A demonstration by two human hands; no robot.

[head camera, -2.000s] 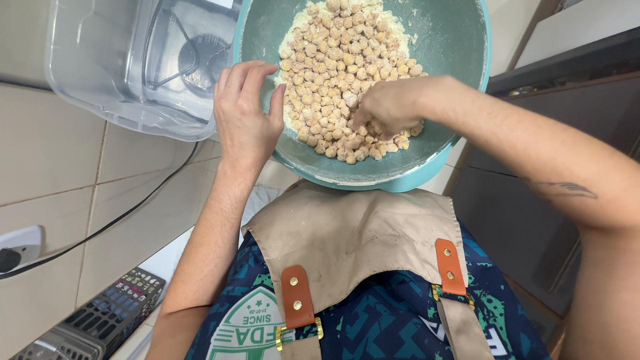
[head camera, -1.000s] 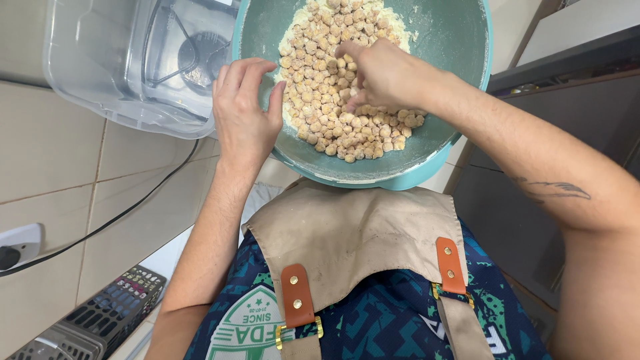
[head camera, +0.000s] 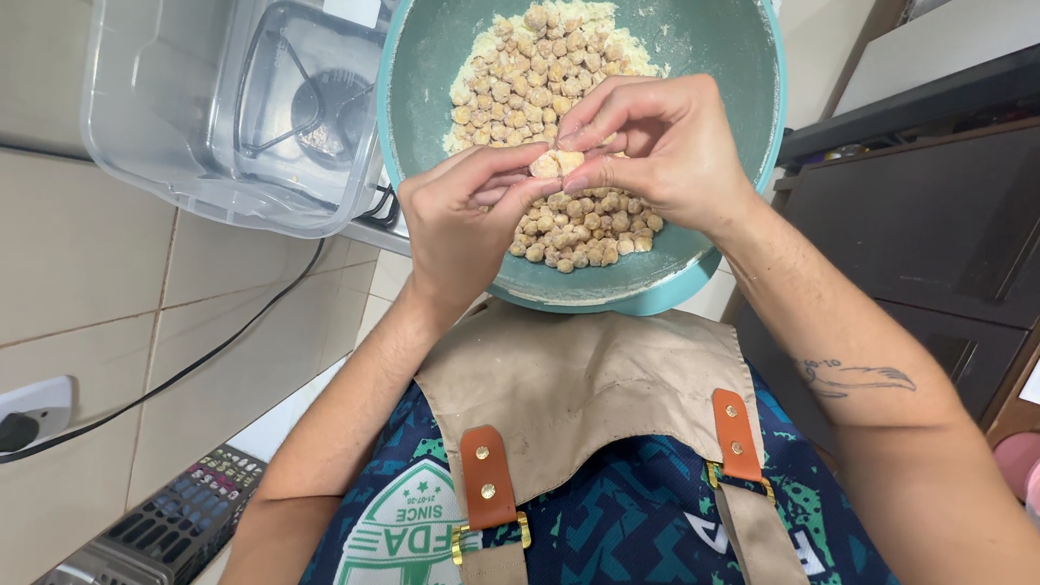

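Observation:
A teal bowl [head camera: 715,106] holds many small round flour-coated dough balls [head camera: 569,231], with loose pale flour [head camera: 589,16] along their far side. Above the balls, my left hand [head camera: 479,203] and my right hand [head camera: 658,150] meet. Between the fingertips of both hands is a floured clump of dough balls [head camera: 556,164], pinched from the left and from the right. The fingertips of my two hands nearly touch around it. Whether the clump is one piece or two pressed together, I cannot tell.
A clear plastic bin [head camera: 162,122] stands left of the bowl, above or on a stove burner. A black cable [head camera: 236,337] runs along the tiled wall to a plug [head camera: 20,431]. A dark plastic basket [head camera: 175,512] is at the lower left. Dark drawers [head camera: 918,227] are at the right.
My right hand was among the dough balls and has come up to meet my left hand. My left hand has left the bowl's rim and moved right. Both now hold a clump.

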